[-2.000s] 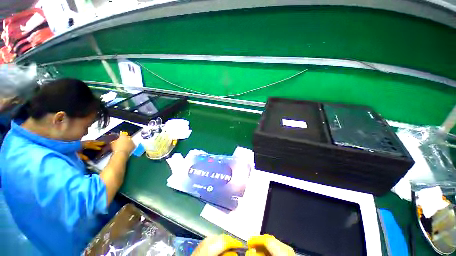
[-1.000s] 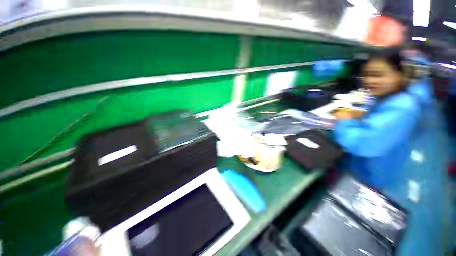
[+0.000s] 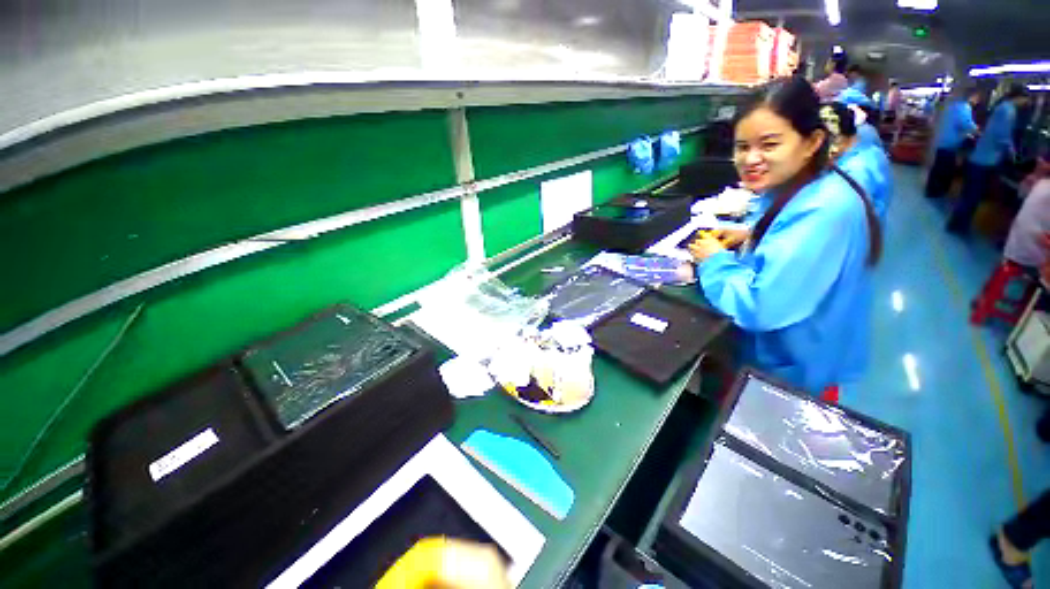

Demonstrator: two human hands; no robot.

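A black tablet (image 3: 386, 532) lies on a white pad (image 3: 497, 510) at the bottom, cut off by the picture's lower edge. My right hand (image 3: 447, 564) is over the tablet's near part, blurred and cut off at the bottom edge. Yellow covers show on its fingertips. I cannot tell if it holds anything. My left hand is not in view. A bright-blue flat piece (image 3: 520, 469) lies right of the pad, with a thin dark stick (image 3: 535, 435) behind it.
Thick black tray stack (image 3: 288, 477) at left, a wrapped tablet (image 3: 334, 359) in its top. Behind the blue piece are a dish (image 3: 564, 403) and clear plastic (image 3: 489, 301). A flat black tray (image 3: 659, 334) is further right. A tray of wrapped panels (image 3: 794, 495) stands lower right. A person in blue (image 3: 789, 276) sits beyond.
The view has swung right along the line. The printed film seen at left earlier is out of view. A hand with yellow fingertips is now over the tablet.
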